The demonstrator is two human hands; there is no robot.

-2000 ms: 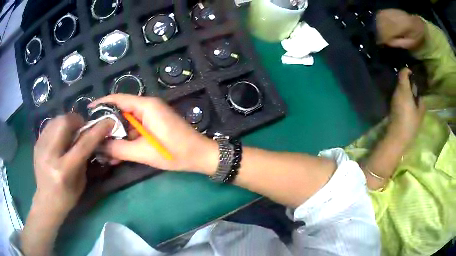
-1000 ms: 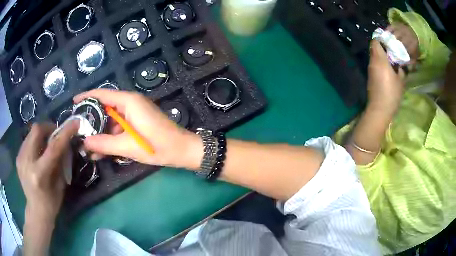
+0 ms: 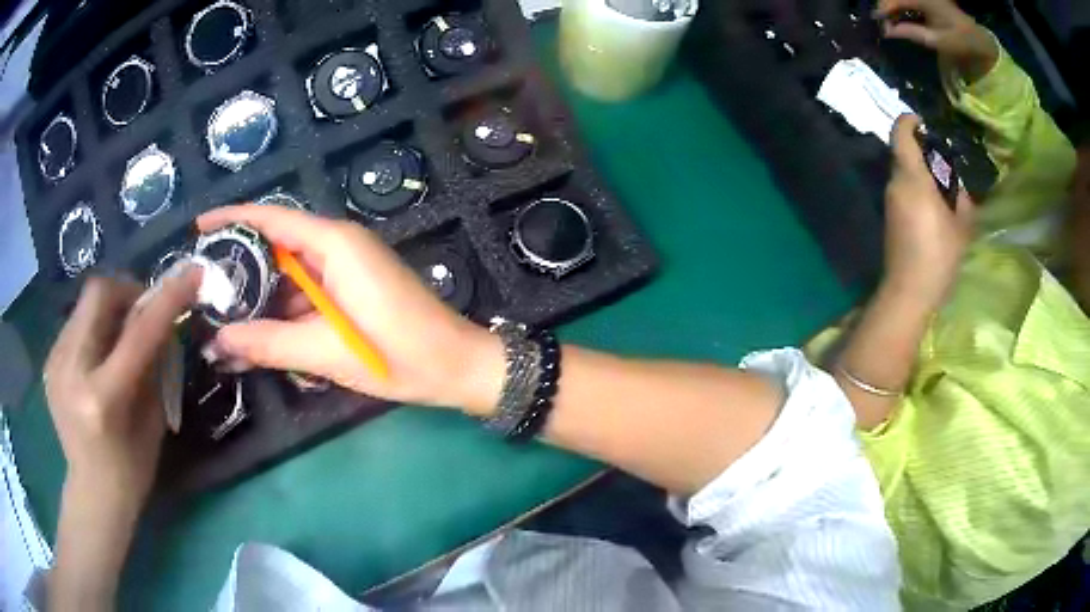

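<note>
My right hand (image 3: 359, 305) holds a round watch case (image 3: 247, 273) with a silver rim by its edge, above the left front of the black foam tray (image 3: 460, 197). The same hand keeps an orange stick (image 3: 329, 308) against its palm. My left hand (image 3: 108, 371) is slightly blurred and presses a white wiping cloth (image 3: 215, 288) on the watch face with its fingertips. Part of the cloth hides the face. Pockets of the tray hold silver-rimmed watch cases and black round parts with small yellow marks.
A pale yellow-green cup (image 3: 622, 46) stands behind the tray on the green mat (image 3: 717, 227). At the right, a person in yellow-green (image 3: 992, 418) holds a white cloth (image 3: 863, 98) and a dark part over a second dark tray (image 3: 765, 114).
The cloth has moved from the upper rim area onto the watch face, which is now more exposed. The other person has picked up the white cloth that lay beside the cup.
</note>
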